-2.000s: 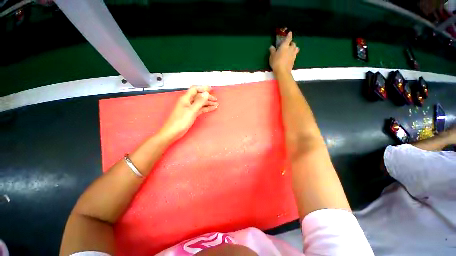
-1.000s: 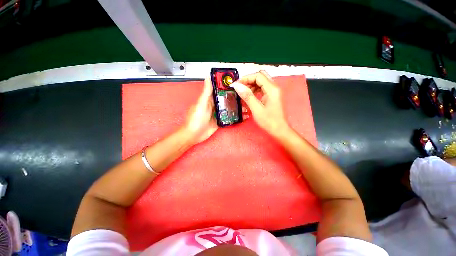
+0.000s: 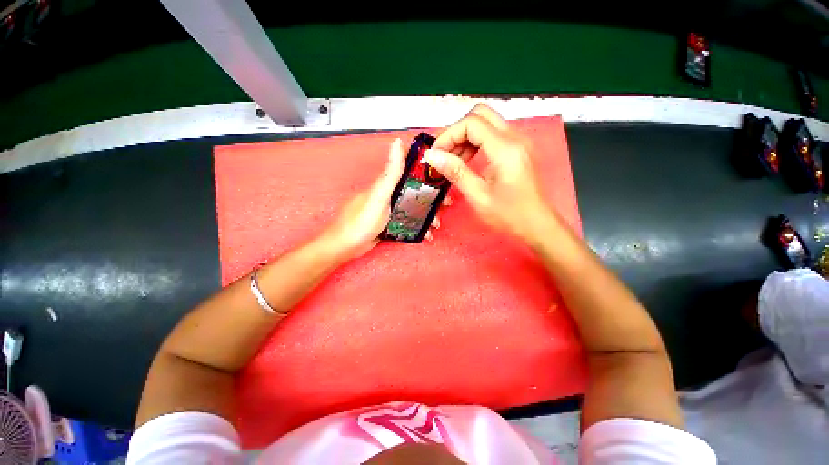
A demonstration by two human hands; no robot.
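Observation:
The phone unit (image 3: pixel 414 205), an open black housing with a green and silver inside and a red upper end, is held tilted to the right above the red work mat (image 3: pixel 345 327). My left hand (image 3: pixel 368 211) holds it from the left and below, with fingertips showing at its right edge. My right hand (image 3: pixel 491 168) has thumb and index finger together at the red end and covers most of the round part. Whether a small part is pinched there, I cannot tell.
A pale metal post (image 3: pixel 264 77) stands on the white edge (image 3: pixel 364 114) of the green conveyor belt (image 3: pixel 509 68). Several waiting units (image 3: pixel 802 153) are at the right near a neighbour's sleeve (image 3: pixel 800 313). A white plug (image 3: pixel 12 345) and small fan (image 3: pixel 16 431) are at lower left.
My right hand has come from the conveyor to the mat. My left hand now holds the phone unit. Since one second ago, the unit has tilted rightward, with my right fingers still at its red end.

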